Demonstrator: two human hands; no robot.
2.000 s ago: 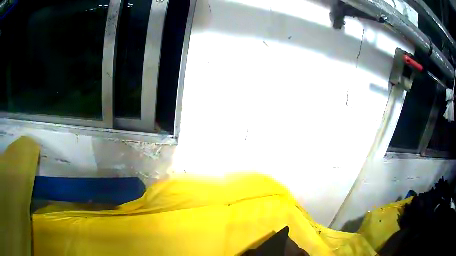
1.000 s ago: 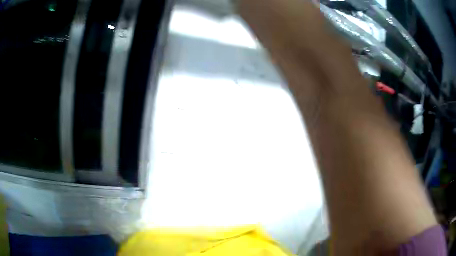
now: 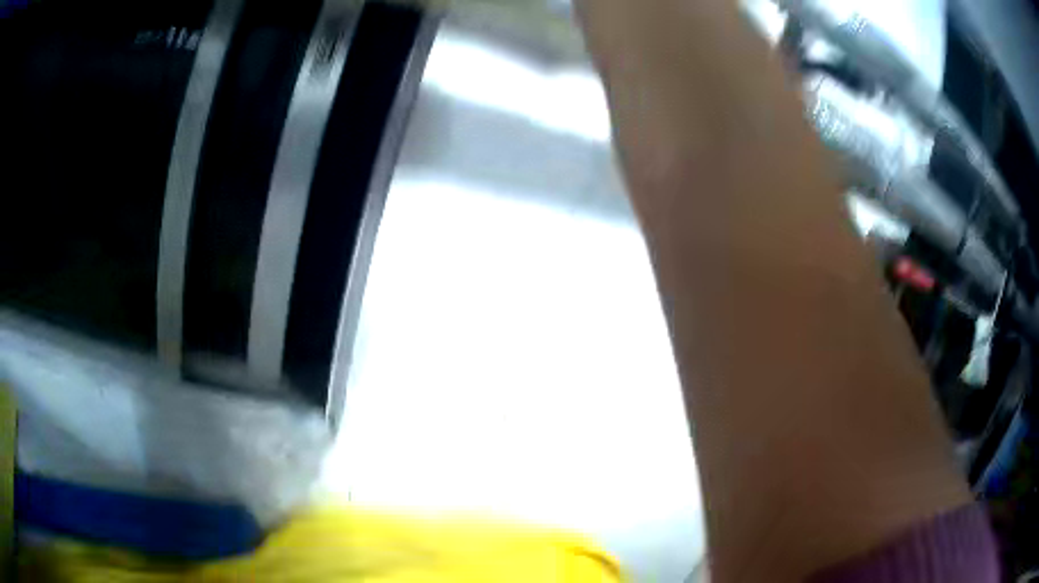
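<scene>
My right forearm, bare with a purple cuff at the lower right, rises across the right half of the view, blurred. It runs out at the top edge, so my right hand is cut off and what it does is hidden. My left hand is not in view. The yellow cloth lies along the bottom edge, its near part cut off by the frame. No garment piece or iron shows.
A white wall fills the middle. A dark window with pale frame bars is at the left. A blue strip lies at the lower left. Grey pipes and a small red thing are at the upper right.
My right forearm has come into view since two seconds ago and still crosses it. The view has shifted and tilted. The dark cloth at the bottom and the dark heap at the right have left view.
</scene>
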